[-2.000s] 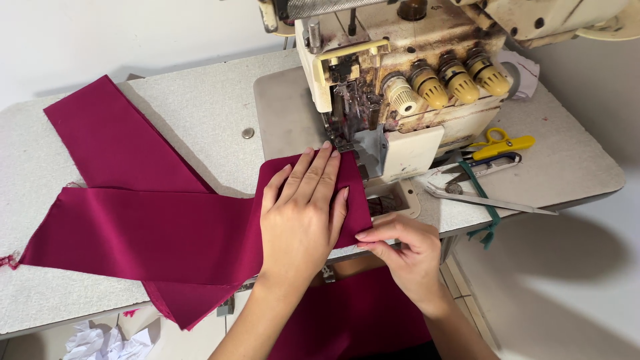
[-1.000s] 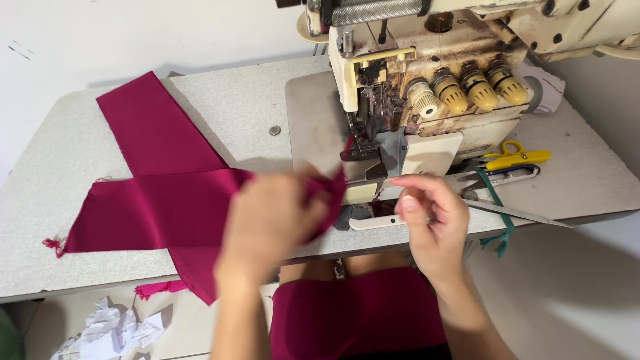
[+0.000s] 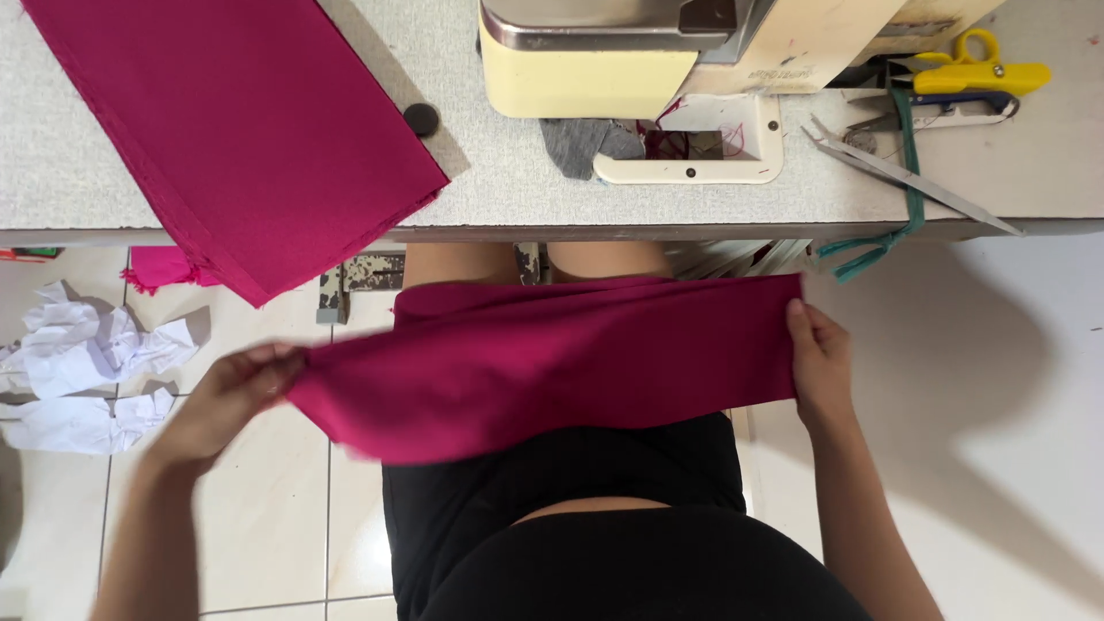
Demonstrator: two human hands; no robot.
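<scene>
A magenta fabric panel [image 3: 552,362] stretches between my two hands over my lap, below the table's front edge. My left hand [image 3: 246,388] pinches its left end; motion blurs the fingers somewhat. Its right end is gripped near the upper corner by my right hand [image 3: 818,358]. More magenta fabric [image 3: 431,299] lies across my thighs, partly covered by the held panel. On the table at the left, a stack of magenta fabric pieces [image 3: 250,147] hangs slightly over the edge. The overlock sewing machine [image 3: 595,82] stands beyond my hands.
Yellow-handled thread snips [image 3: 983,78], a second pair of snips [image 3: 957,112] and metal tweezers [image 3: 923,185] lie right of the machine, near a green fabric tie [image 3: 912,164]. A dark round disc [image 3: 422,119] sits beside the stack. Crumpled white scraps [image 3: 78,345] are on the floor.
The view has tilted down. My hands have moved from beside the machine to over my lap and spread apart, with a magenta panel now held between them.
</scene>
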